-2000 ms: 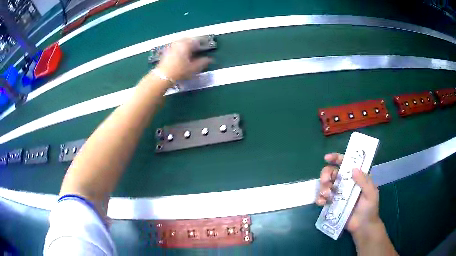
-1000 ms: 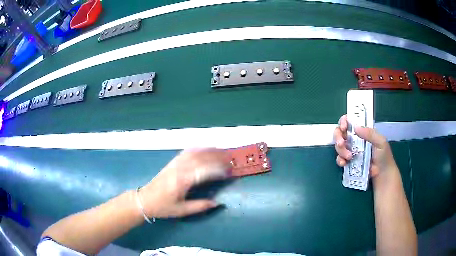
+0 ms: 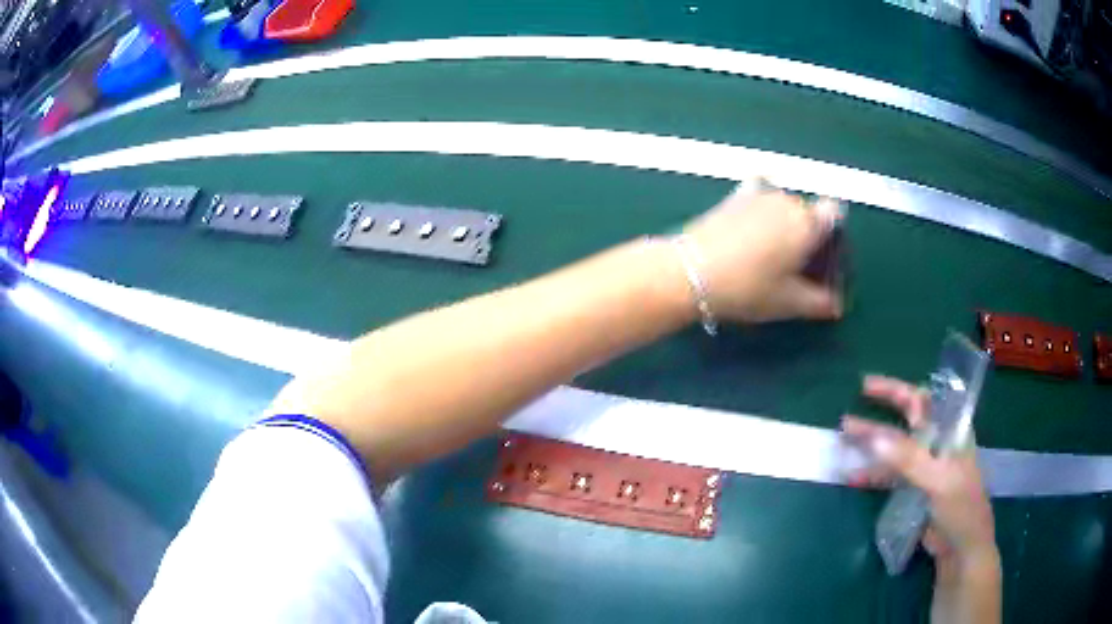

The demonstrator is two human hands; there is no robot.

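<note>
My left hand (image 3: 762, 256) is blurred over the green lane. Its fingers are closed on a dark carrier (image 3: 829, 254), mostly hidden by the hand and tilted. My right hand (image 3: 933, 469) holds a silver-white plate (image 3: 902, 530), tilted so its narrow side shows. A red carrier (image 3: 604, 485) with four small openings lies on the green ledge near me. A grey carrier (image 3: 418, 233) with four shiny studs lies on the lane left of my left hand.
More grey carriers (image 3: 251, 213) run left toward a purple-glowing unit (image 3: 43, 213). Red carriers (image 3: 1030, 343) lie at right beyond my right hand. Pale metal strips (image 3: 683, 433) divide the lanes. A red bin (image 3: 307, 17) and blue bin (image 3: 149, 49) are far left.
My left hand has moved from the red carrier on the ledge to the lane and taken hold of a dark carrier. My right hand has tilted the plate. The view has shifted.
</note>
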